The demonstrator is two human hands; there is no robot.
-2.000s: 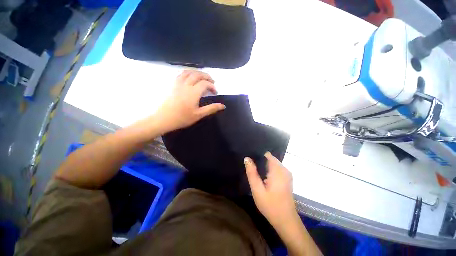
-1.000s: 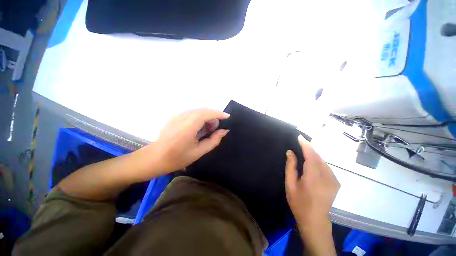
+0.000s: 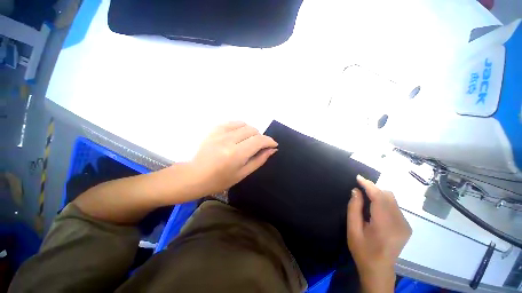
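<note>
A black fabric panel (image 3: pixel 297 191) lies over the front edge of the white table and hangs down towards my lap. Its far corner points away from me on the tabletop. My left hand (image 3: pixel 237 154) holds its left edge between thumb and fingers. My right hand (image 3: pixel 378 220) holds its right edge near the sewing machine, with thumb and index fingertip on the cloth. The panel's lower part is partly hidden by my clothing.
The white Jack sewing machine (image 3: pixel 483 80) stands at the right, with a black cable on it. A larger black panel (image 3: pixel 200 20) lies at the far left. A slim black tool (image 3: pixel 483 266) lies at the front right. A blue bin (image 3: pixel 77 163) is below the table edge.
The panel has been turned and drawn right, closer to the machine, with both hands moving along. My left hand's fingers have closed on its edge. The view has shifted towards the machine.
</note>
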